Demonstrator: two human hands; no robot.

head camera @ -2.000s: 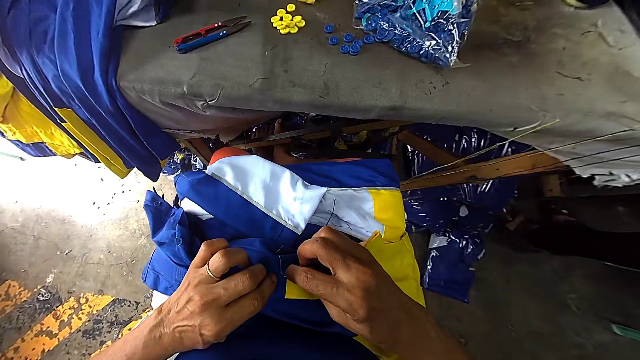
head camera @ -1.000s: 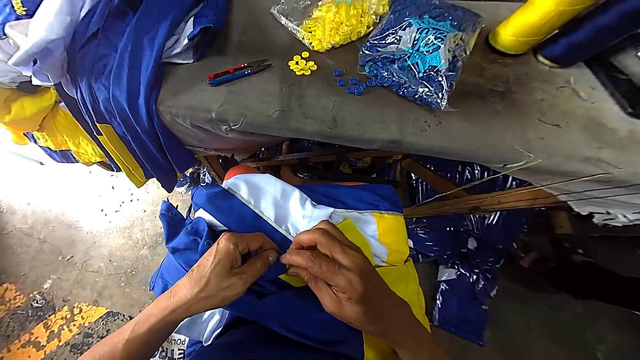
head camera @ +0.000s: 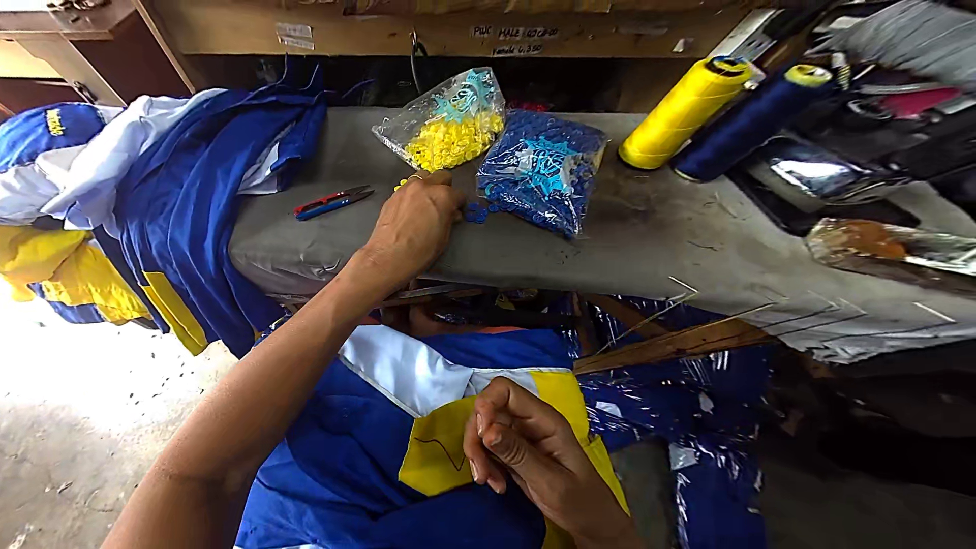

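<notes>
My left hand (head camera: 418, 217) reaches onto the grey cloth-covered table, over the loose yellow buttons (head camera: 402, 184) and beside the loose blue buttons (head camera: 476, 213); its fingertips are hidden. My right hand (head camera: 518, 450) hovers above the blue, white and yellow garment (head camera: 366, 457) on my lap, thumb and fingers pinched together. A dark thread (head camera: 442, 446) lies across the garment's yellow part; whether a needle is between my fingers cannot be seen. Red-and-blue thread snips (head camera: 333, 203) lie left of my left hand.
Bags of yellow buttons (head camera: 450, 137) and blue buttons (head camera: 545, 171) lie on the table (head camera: 640, 252). Yellow (head camera: 686, 114) and navy (head camera: 751, 126) thread cones stand at right. More garments (head camera: 191, 183) hang over the left edge. Threaded needles (head camera: 762, 306) are along the front edge.
My left hand has left the garment and moved up to the buttons on the table. My right hand has come off the cloth slightly. The view has tilted up.
</notes>
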